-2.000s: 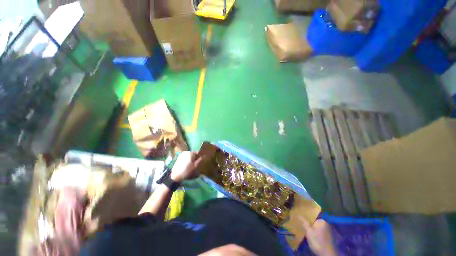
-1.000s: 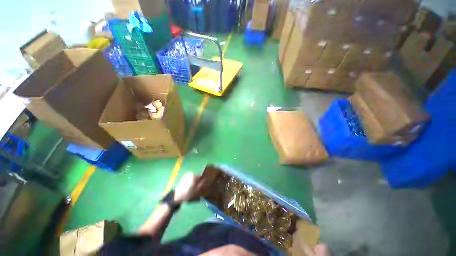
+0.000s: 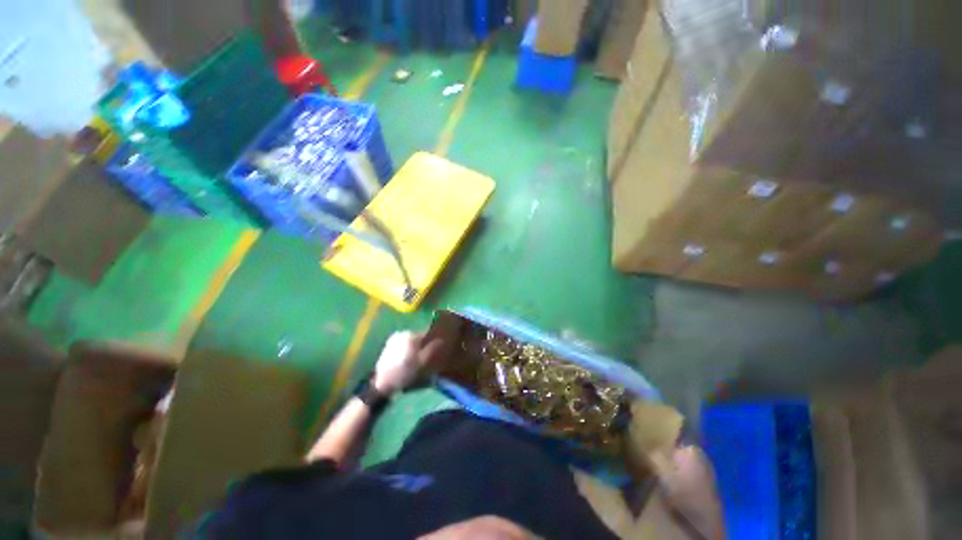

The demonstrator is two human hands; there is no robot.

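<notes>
An open carton (image 3: 451, 343), brown inside with blue-white outside, is held in front of my body at waist height, slanting down to the right. Shiny gold or amber parts (image 3: 543, 385) fill much of it in a loose heap. My left hand (image 3: 401, 361) grips the carton's left end; a dark band is on that wrist. My right hand (image 3: 691, 480) is at the carton's right end by the brown flap, blurred; its fingers are partly hidden.
A yellow platform trolley (image 3: 427, 227) stands ahead on the green floor. Blue crates (image 3: 364, 116) with shiny parts are beyond it. Stacked shipping cartons (image 3: 675, 206) stand at right, a blue bin (image 3: 738, 464) at lower right. Open cartons (image 3: 227, 443) are at lower left.
The view has moved forward over the floor: the trolley and stacked cartons are nearer, the pallet and the purple parts are out of view. Both hands stay at the carton's ends.
</notes>
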